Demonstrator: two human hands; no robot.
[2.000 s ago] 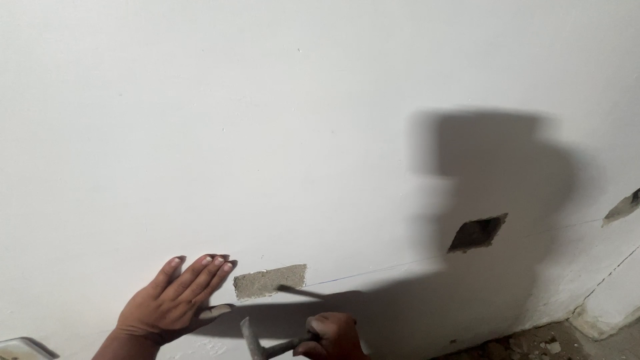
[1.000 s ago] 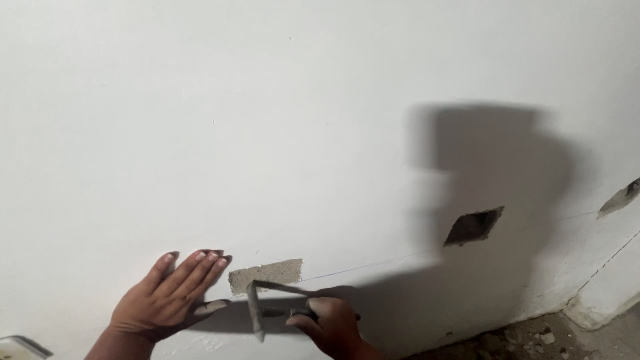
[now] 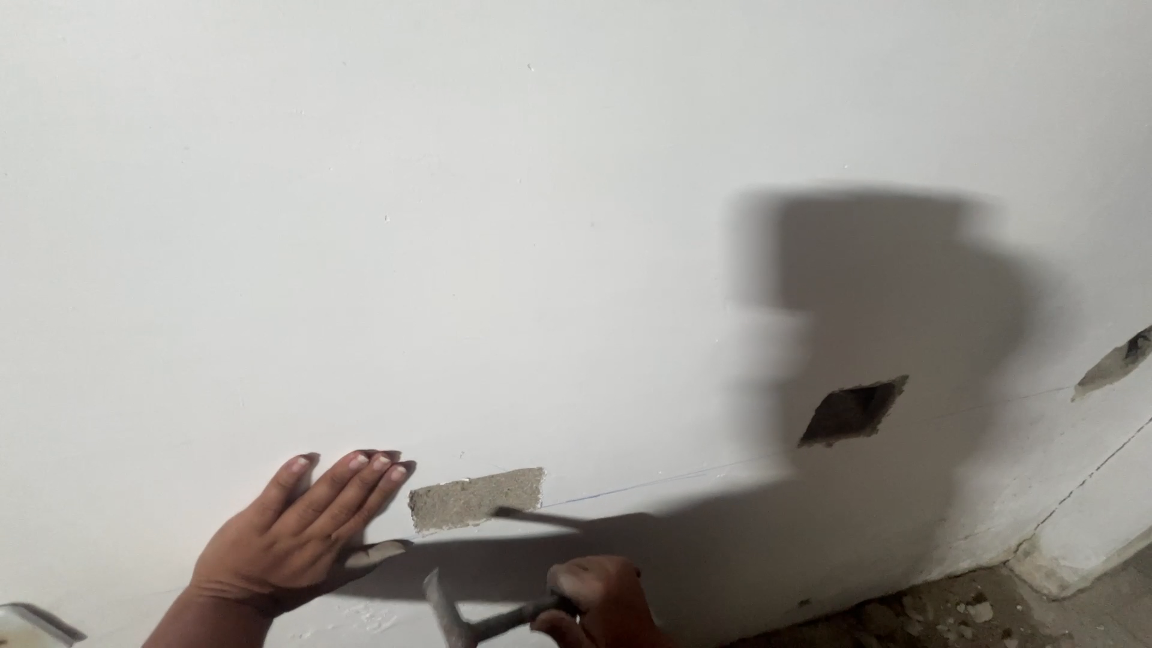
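Observation:
My left hand (image 3: 297,540) lies flat against the white plastered wall (image 3: 450,270), fingers together and pointing up and right, with nothing in it. Just right of its fingertips is a rectangular chipped patch (image 3: 477,500) of bare grey mortar. At the lower middle, my right hand (image 3: 598,598) is closed round the handle of a hammer (image 3: 454,616) with a narrow, pointed head. The head is below the patch and appears apart from it. The hammer's shadow falls on the patch and to its right. The far end of the handle is hidden.
A dark, rough-edged hole (image 3: 853,412) opens in the wall at right, with another recess (image 3: 1116,364) at the right edge. A thin blue line (image 3: 648,483) runs between patch and hole. Rubble (image 3: 976,612) lies on the floor, lower right. A partly seen pale object (image 3: 31,627) sits lower left.
The hammer head, over the patch's lower edge one second ago, is now lower and away from it. My left hand keeps its place beside the patch.

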